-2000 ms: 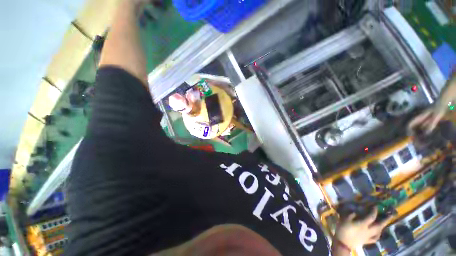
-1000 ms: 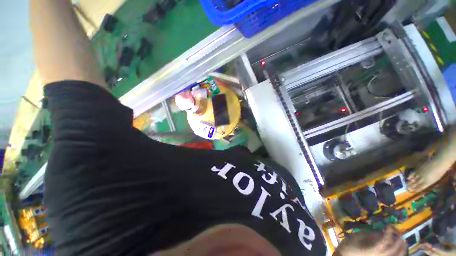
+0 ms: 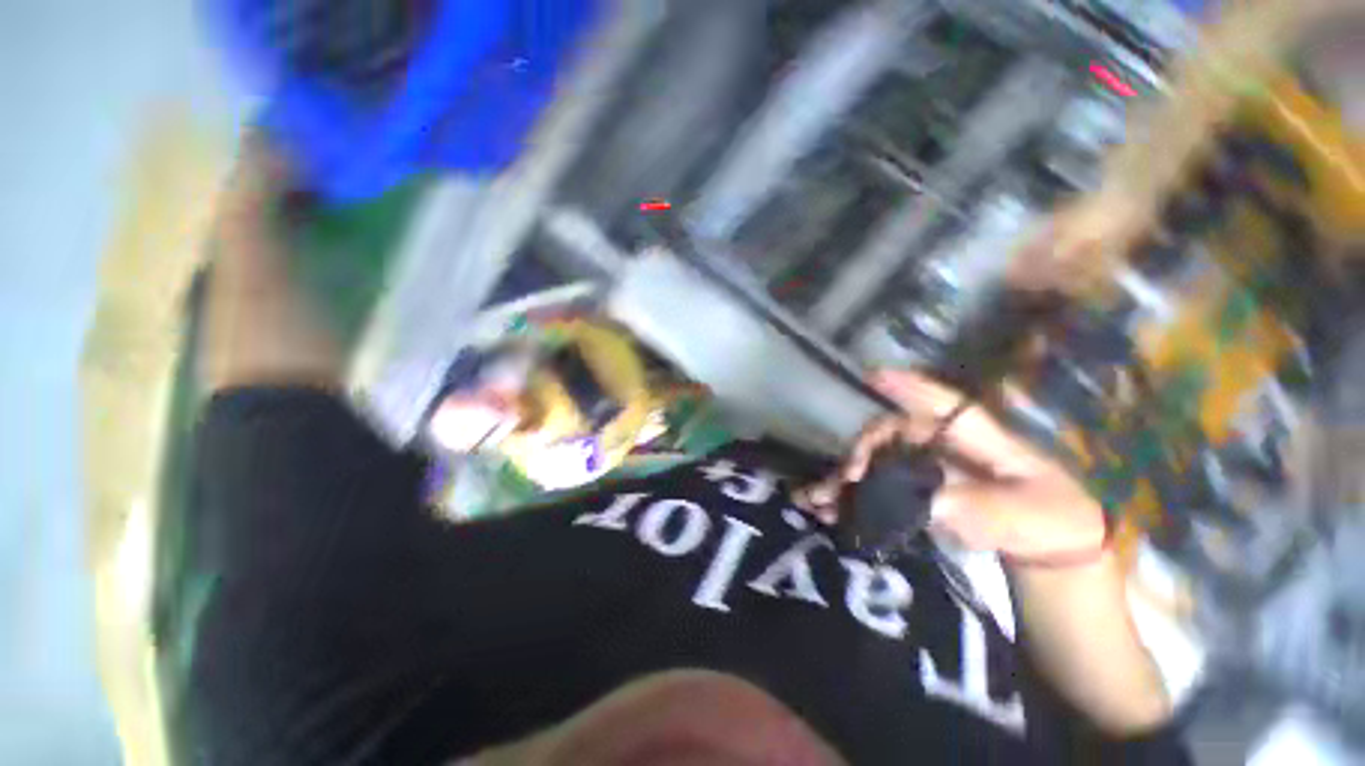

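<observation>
The picture is blurred. My right hand (image 3: 1011,486), with a red band at the wrist, is in front of my black shirt. Its fingers are around a small dark block, which looks like a black power adapter (image 3: 895,497). My left forearm reaches up at the left to the blue basket (image 3: 434,127); my left hand does not show there. A yellow-orange test tray (image 3: 1235,374) with dark adapters, cords and green board parts lies at the right, strongly blurred.
Another person's arm (image 3: 1145,180) reaches over the tray from the upper right. The conveyor section (image 3: 853,165), with silver rails and red lights, is at top centre. A round stool (image 3: 621,359) with a dark phone and small items stands left of it.
My right hand has moved left from the tray to my chest and now shows a dark block. The view has swung, bringing the blue basket further left; the other person's arm reaches further in.
</observation>
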